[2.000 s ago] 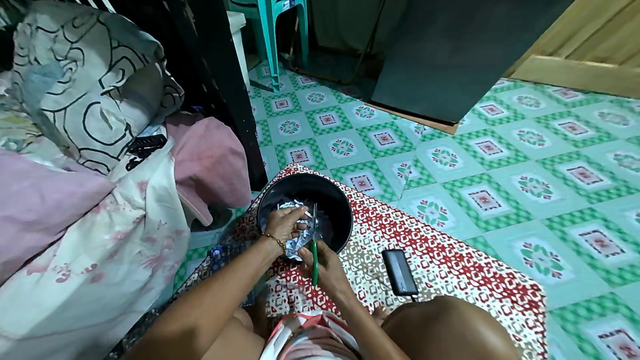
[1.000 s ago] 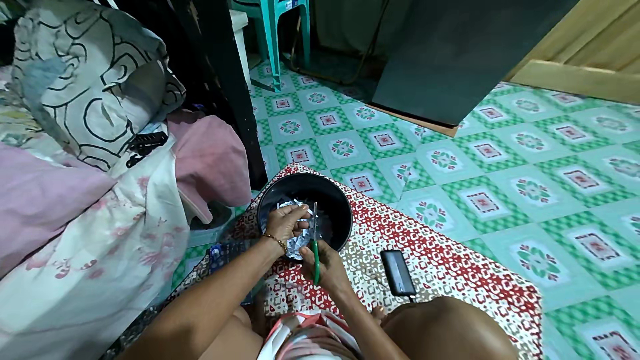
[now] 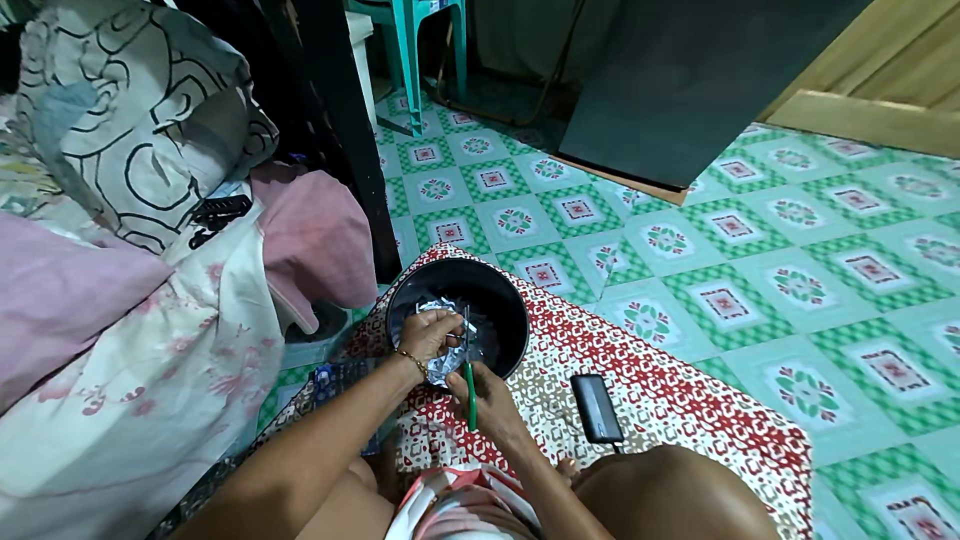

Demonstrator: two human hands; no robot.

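Note:
My left hand (image 3: 430, 335), with a bracelet at its wrist, holds crumpled silvery foil-like material (image 3: 444, 369) over a round black basin (image 3: 517, 304). My right hand (image 3: 486, 397) grips green-handled scissors (image 3: 472, 397), whose blades point away from me, beside the fingers of my left hand and over the basin. Whether the blades touch the material cannot be told. More silvery pieces lie in the dark inside of the basin, partly hidden by my hands. The basin stands on a red, white and beige patterned cloth (image 3: 600, 337).
A black power bank or similar device (image 3: 597, 409) with a cable lies on the cloth, right of my hands. Bedding (image 3: 135, 360) hangs at the left, with a black hair clip (image 3: 221, 210) on it. Behind are a teal plastic chair (image 3: 409, 60) and a leaning dark panel (image 3: 675, 90).

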